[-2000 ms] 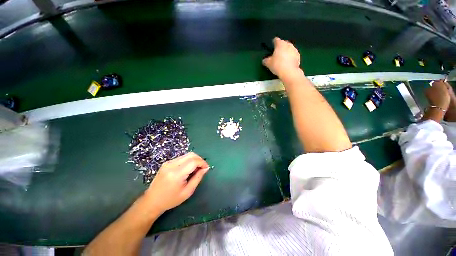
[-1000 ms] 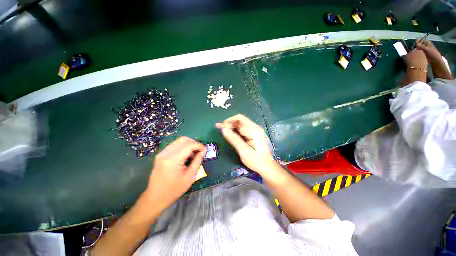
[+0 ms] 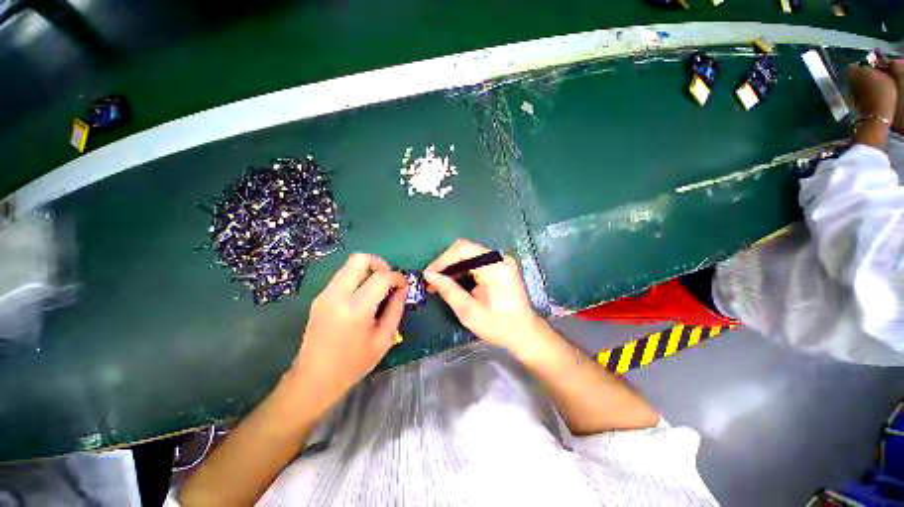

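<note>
A small dark blue-black electronic unit (image 3: 415,288) lies between my hands near the bench's front edge. A bit of its yellow-white block (image 3: 398,338) shows beside my left hand. My left hand (image 3: 355,309) is at the unit's left side with its fingertips closed together; what they pinch is too small to tell. My right hand (image 3: 483,297) holds a slim black tweezers-like tool (image 3: 472,263), its fingertips at the unit's right side. A big pile of dark leaded components (image 3: 276,223) lies left of a small pile of white pieces (image 3: 429,173).
A white rail (image 3: 372,91) divides the green bench from the green conveyor, which carries spaced units (image 3: 106,111). Two units lie on the bench at right, near a pale strip (image 3: 825,84) and a neighbouring worker's hand and white sleeve (image 3: 860,203). Clear plastic (image 3: 38,277) is at far left.
My right hand has come from the conveyor to the unit at the bench's front, and the black tool now shows in it. My left hand has moved in against the unit. The view has shifted.
</note>
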